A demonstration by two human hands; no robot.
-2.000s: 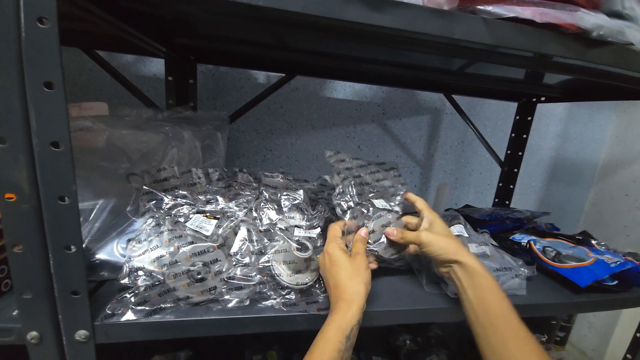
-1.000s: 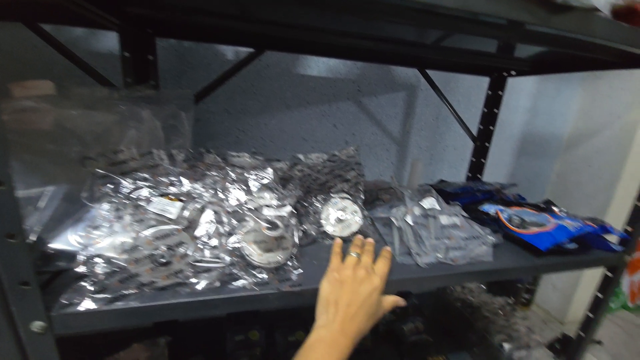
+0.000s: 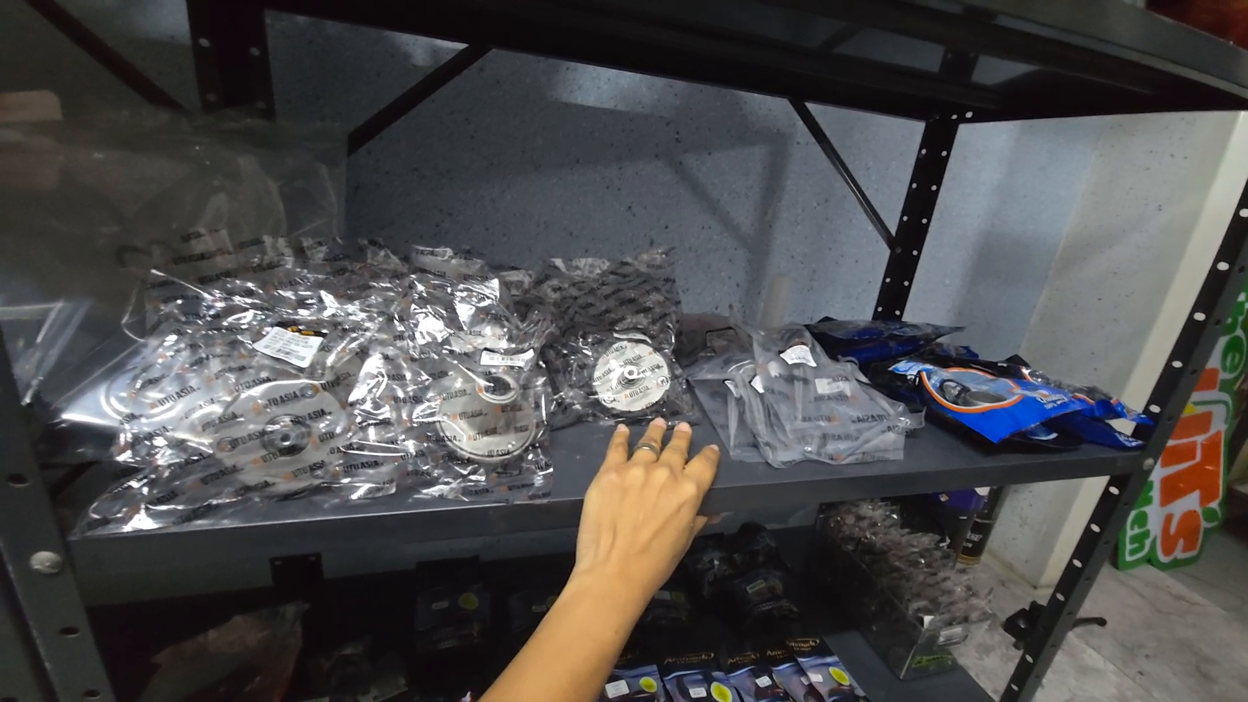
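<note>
My left hand (image 3: 648,497) lies palm down at the front edge of the grey metal shelf (image 3: 780,487), fingers slightly apart, a ring on one finger, holding nothing. Just beyond its fingertips stands a clear printed bag with a round metal part (image 3: 629,375). Left of it are several more bagged metal discs (image 3: 283,434) and a bagged round part with a hole (image 3: 492,414), some with labels. To the right of the hand lie flat grey printed plastic bags (image 3: 829,405). My right hand is out of view.
Blue packages (image 3: 1014,400) lie at the shelf's right end. A large clear plastic bag (image 3: 234,185) stands at the back left. Perforated black uprights (image 3: 916,214) and braces frame the shelf. Below are dark packets (image 3: 746,678) and a clear bin of bagged items (image 3: 907,585).
Two seconds ago both hands held a bagged part above the shelf; now a bagged round part stands there, let go. My right hand has left the view, and my left hand is at the shelf edge.
</note>
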